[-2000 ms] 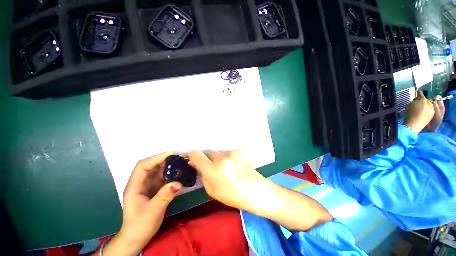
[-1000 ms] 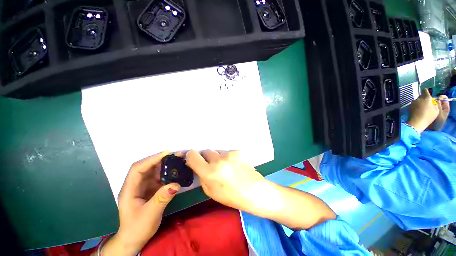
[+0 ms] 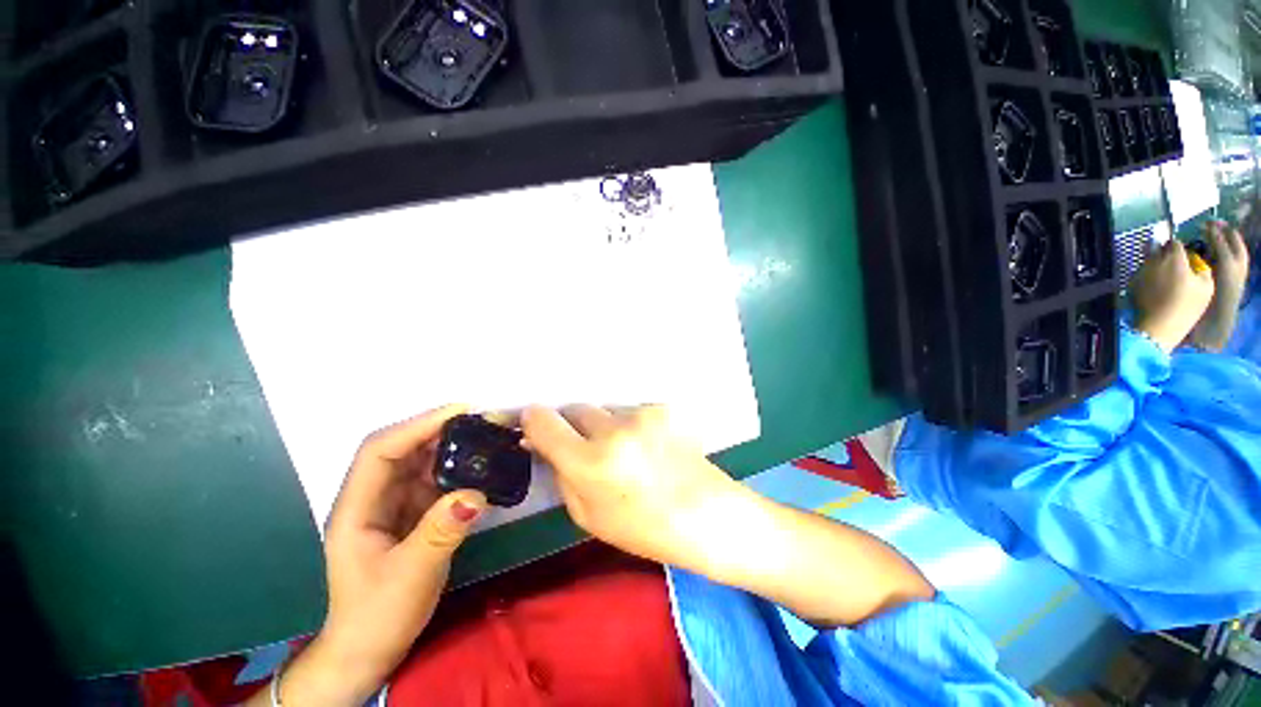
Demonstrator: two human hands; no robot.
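My left hand [image 3: 380,539] holds a small black camera housing [image 3: 483,460] between thumb and fingers, its hollow side facing up, over the near edge of the white paper sheet [image 3: 470,304]. My right hand [image 3: 615,470] is at the housing's right edge with its fingers bent together; whether it holds a tool or a ring cannot be made out. A small tangled pile of black sealing rings [image 3: 635,192] lies at the paper's far right, with tiny loose pieces just below it.
A black foam tray [image 3: 415,159] with housings in its pockets stands behind the paper; one pocket is empty. More stacked foam trays [image 3: 920,235] stand to the right on the green bench [image 3: 125,456]. A neighbouring person's blue sleeves [image 3: 1106,470] and hands are at the far right.
The housing has moved slightly left and up in my left hand and its face is tilted a little differently. My right hand stays beside it. The neighbour's hands have shifted slightly.
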